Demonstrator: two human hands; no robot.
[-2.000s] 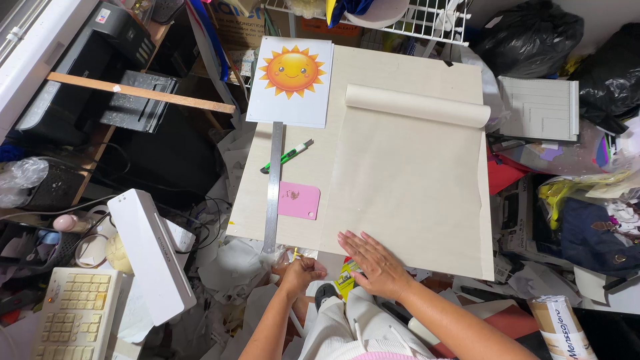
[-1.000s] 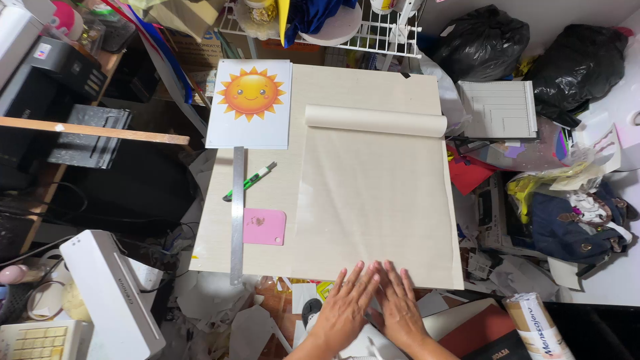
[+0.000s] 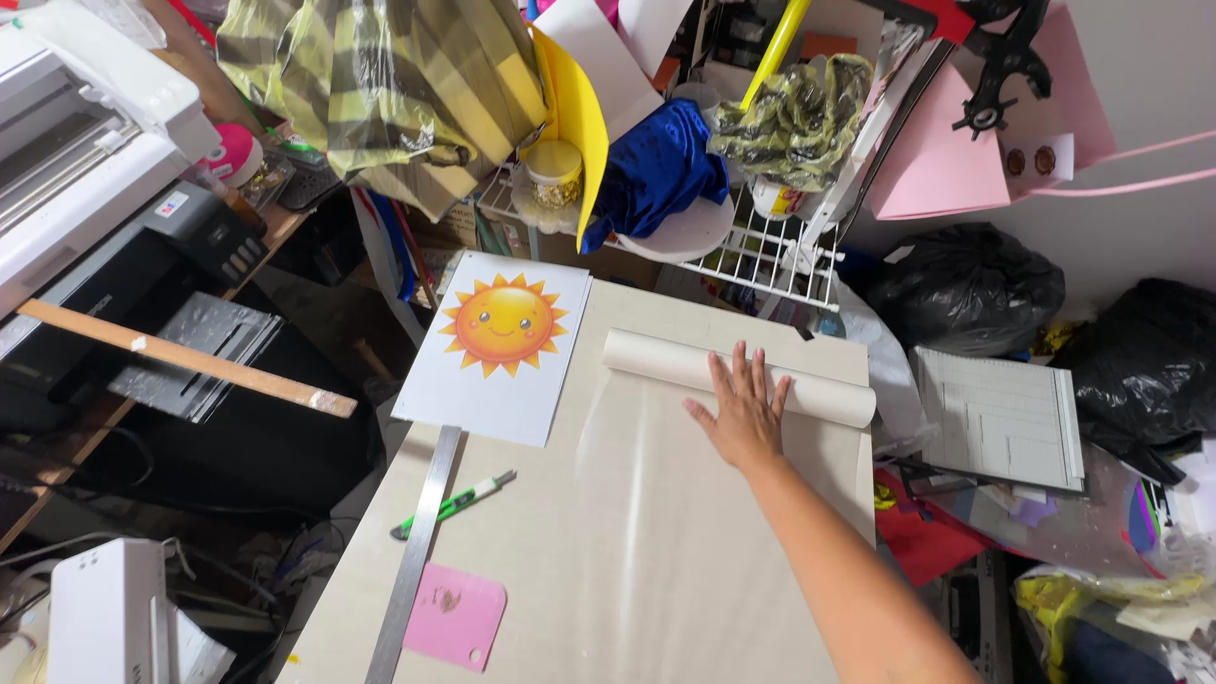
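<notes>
My right hand (image 3: 746, 408) rests, fingers spread, on the near side of a roll of clear-looking film or cream sheet (image 3: 826, 394), its fingertips over the roll. The unrolled part of the sheet (image 3: 665, 532) lies flat toward me on the cream board (image 3: 703, 309). To the left lie a sun picture printed on white paper (image 3: 499, 332), a steel ruler (image 3: 418, 560) with its far end at the paper's lower edge, a green utility knife (image 3: 456, 503) partly under the ruler, and a pink plastic scraper (image 3: 456, 617) beside it. My left hand is out of view.
A wire rack (image 3: 760, 266) holding a blue cloth (image 3: 660, 171) and a jar (image 3: 554, 176) stands beyond the board. Printers (image 3: 85, 133) and a wooden strip (image 3: 190, 356) are on the left. Black plastic bags (image 3: 959, 285) and a paper trimmer (image 3: 997, 418) sit on the right.
My right hand has moved from the board's near edge out to the roll. My left hand, beside it a second ago, has left the view. The view has shifted toward the rack.
</notes>
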